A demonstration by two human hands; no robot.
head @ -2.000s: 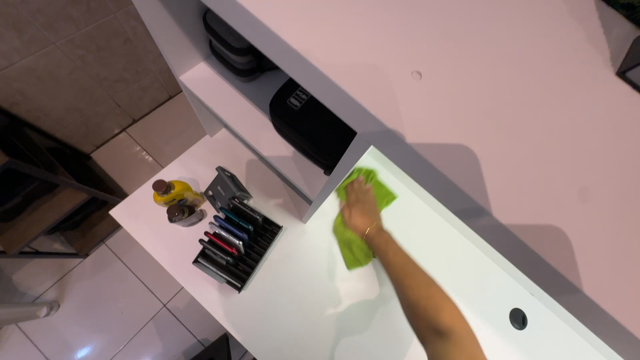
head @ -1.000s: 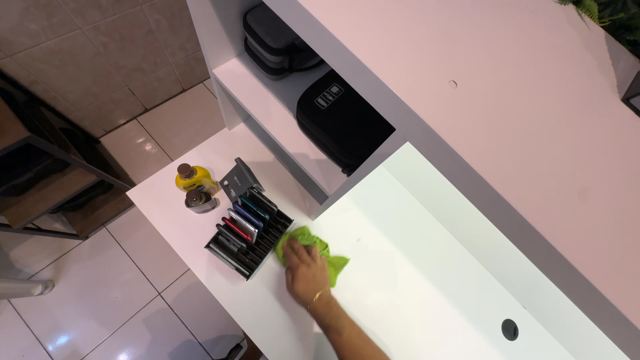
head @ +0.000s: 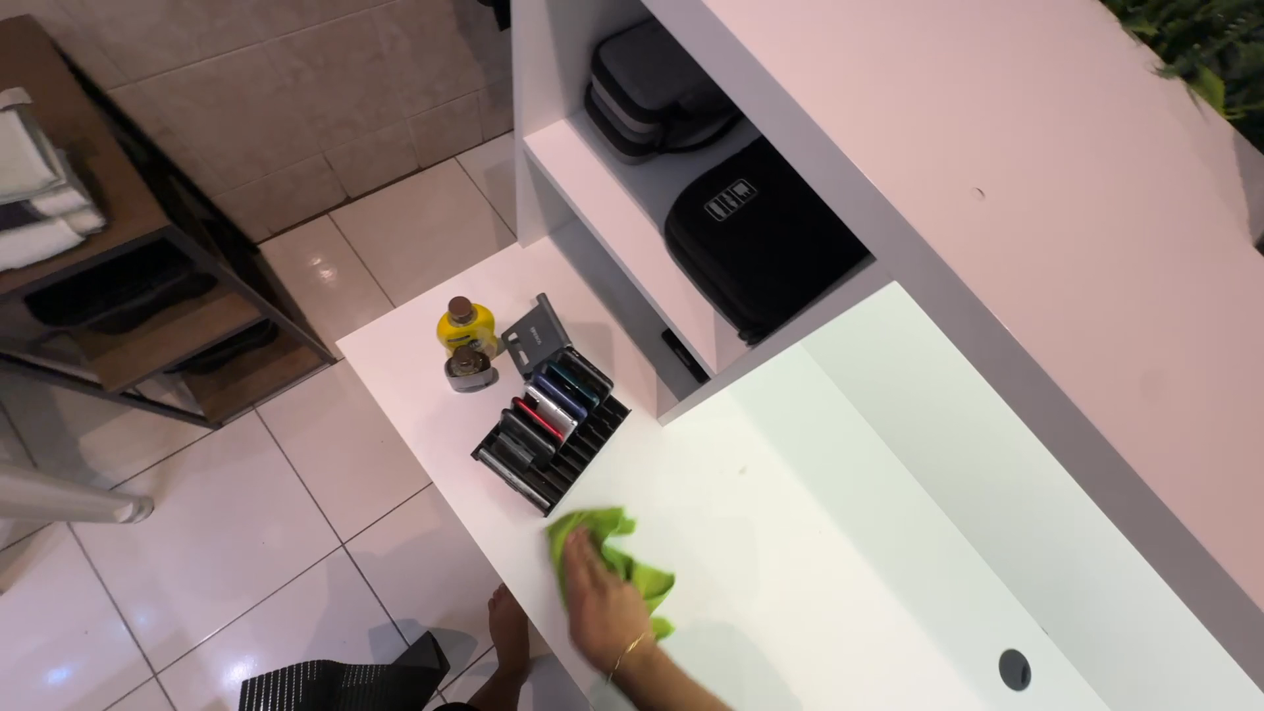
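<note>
A bright green cloth [head: 647, 583] lies bunched on the white desk top [head: 790, 533], near its front edge. My right hand [head: 604, 602], with a thin bracelet at the wrist, presses on it and holds it, fingers partly hidden in its folds. Just beyond the cloth stands a black slotted rack [head: 583, 449] with several phone-like devices upright in it, one of them red [head: 538, 419]. Beside the rack are a grey stand [head: 538, 341], a yellow bottle with a brown cap [head: 468, 326] and a small glass bottle [head: 469, 368]. My left hand is out of view.
A raised white ledge [head: 987, 276] runs along the desk. Its open shelf [head: 632, 237] holds a grey zip case [head: 657, 84] and a black case [head: 765, 242]. A dark rack [head: 128, 232] with folded cloths stands left. A bare foot [head: 509, 627] shows below the desk edge.
My right hand has moved with the green cloth from beside the shelf's corner to the rack, then along to the desk's front edge. The view has shifted.
</note>
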